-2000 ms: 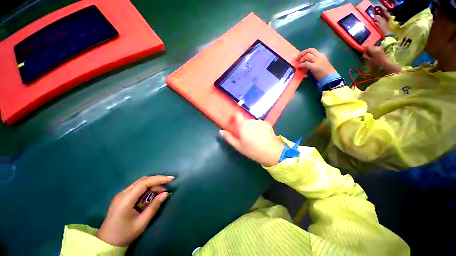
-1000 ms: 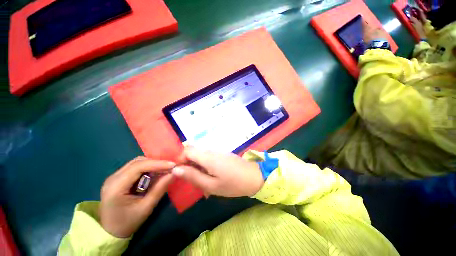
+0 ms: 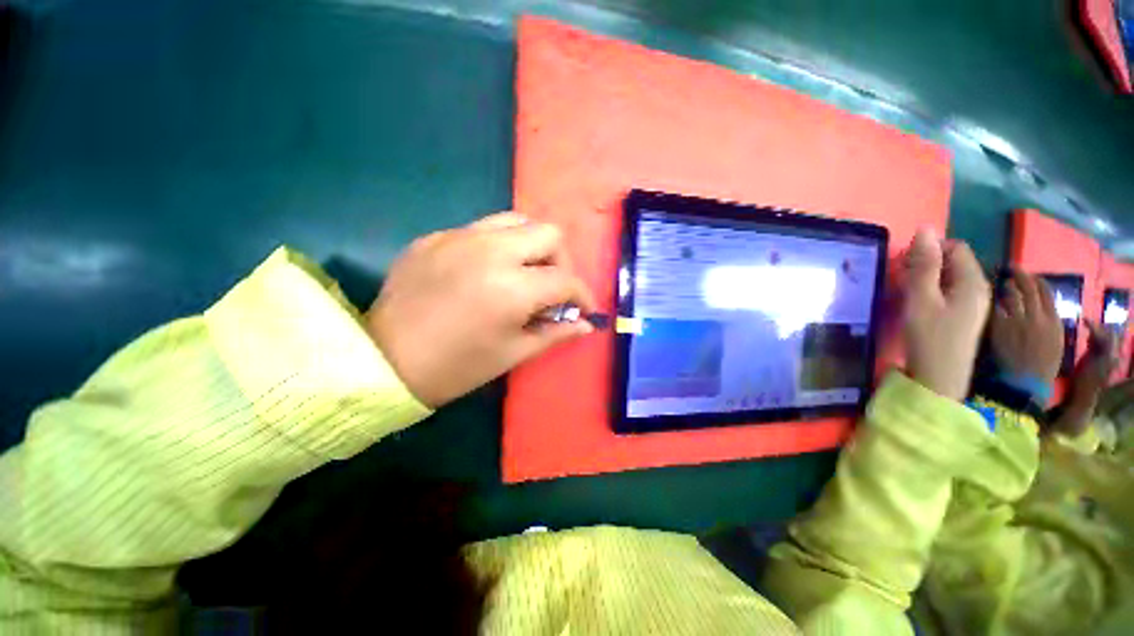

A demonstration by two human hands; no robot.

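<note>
A tablet (image 3: pixel 746 317) with a lit screen lies flat on a red-orange foam pad (image 3: pixel 734 124). My left hand (image 3: pixel 473 304) is at the tablet's left short edge, its fingers closed on a small test plug (image 3: pixel 563 316) with a metal part showing. The plug's dark end points at the yellow-white tab (image 3: pixel 626 326) on that edge; whether it is in the port cannot be told. My right hand (image 3: pixel 943 311) is at the tablet's right short edge, fingers bent and close together; what they grip, if anything, is unclear.
The pad lies on the dark-green surface (image 3: pixel 249 137). A neighbour's hand (image 3: pixel 1027 326) is close right of my right hand. More tablets on red pads (image 3: pixel 1055 242) stand further right. Another pad's corner (image 3: pixel 1104 44) shows at the top right.
My hands have parted, left to the tablet's left edge with the plug, right to its right edge. The pad and tablet appear further right and turned in the view.
</note>
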